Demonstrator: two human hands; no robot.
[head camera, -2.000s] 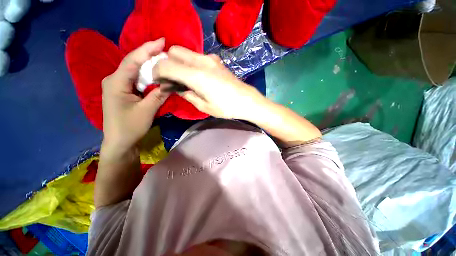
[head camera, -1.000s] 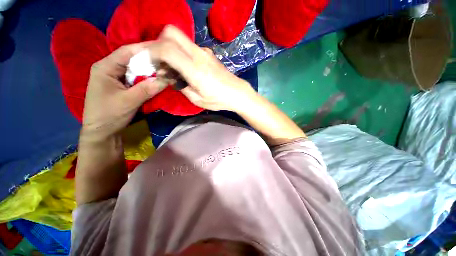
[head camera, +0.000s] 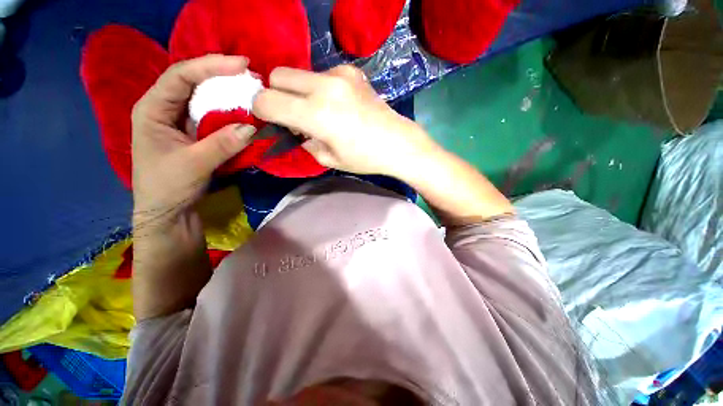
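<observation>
My left hand (head camera: 170, 131) holds a fuzzy white ball (head camera: 224, 93) against a red plush flower (head camera: 242, 36), with its thumb on the red fabric below the ball. The flower's rounded lobes spread on the table under and around both hands. My right hand (head camera: 321, 115) has its fingertips pinched at the ball's right edge. Small dark snips (head camera: 281, 143) with pointed tips are tucked in my right hand. A needle or thread between the fingertips cannot be made out.
More red plush lobes (head camera: 460, 28) lie at the table's far edge beside clear plastic film (head camera: 388, 67). A yellow bag (head camera: 87, 305) hangs at the left above a blue crate (head camera: 83, 369). A brown drum (head camera: 626, 71) and silvery sacks (head camera: 618, 270) stand at the right.
My left hand has shifted left with the ball, which shows more fully with red fabric below it. My right fingertips now sit at the ball's edge, and the dark snips show more clearly.
</observation>
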